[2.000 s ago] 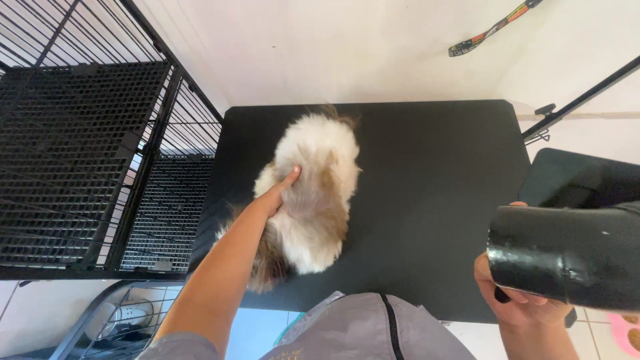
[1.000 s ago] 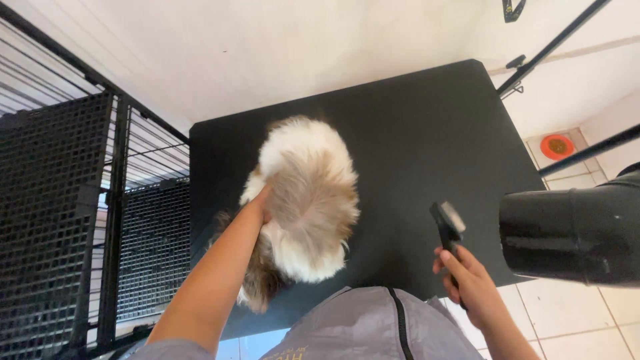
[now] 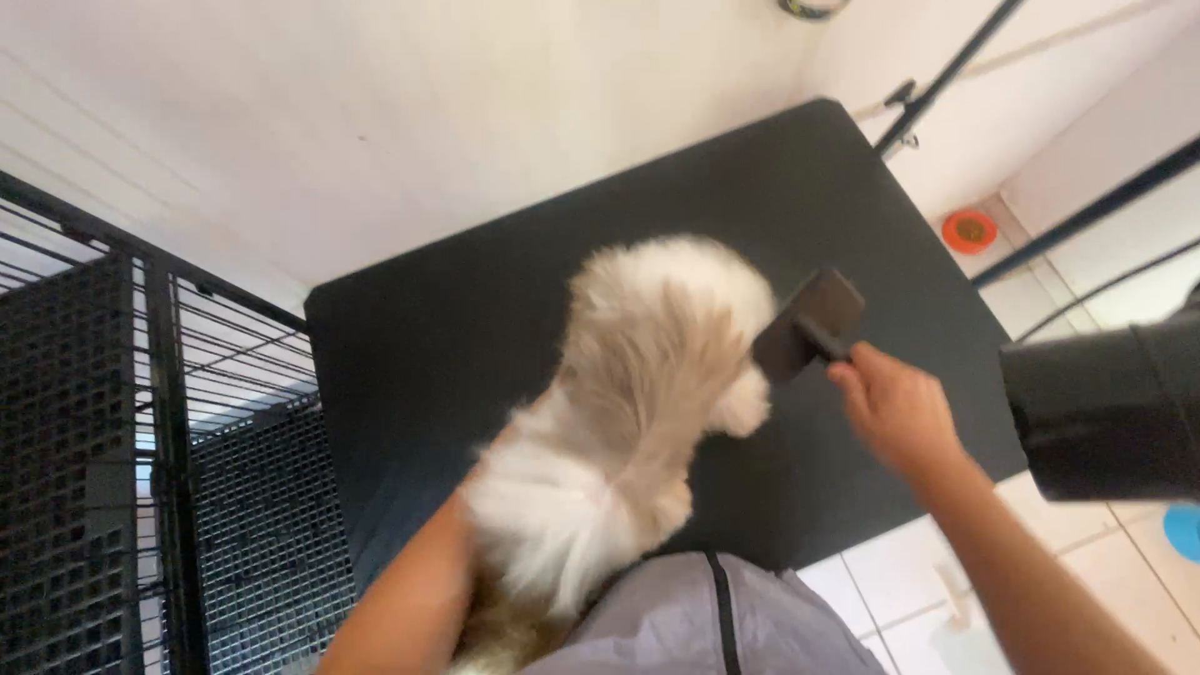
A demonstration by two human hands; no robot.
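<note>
A long-haired white and tan animal [image 3: 647, 375], probably a small dog, is on a black grooming table [image 3: 450, 309], close against my grey garment. My left forearm reaches up along its left side; my left hand is hidden behind the fur. My right hand [image 3: 895, 408] grips the handle of a black slicker brush [image 3: 814, 323]. The flat back of the brush head faces up, and its edge is at the animal's right side; whether the pins touch the fur cannot be told.
Black wire cages [image 3: 173, 450] with grid panels stand at the left. A black dryer nozzle or hose [image 3: 1106, 412] juts in from the right. Black metal bars [image 3: 952, 75] cross the upper right. An orange bowl [image 3: 969, 232] sits on the floor beyond the table, near the wall.
My right hand has brought the brush up and left to the animal's side. The animal's body now lies more stretched out and further right on the table. The view has shifted and tilted.
</note>
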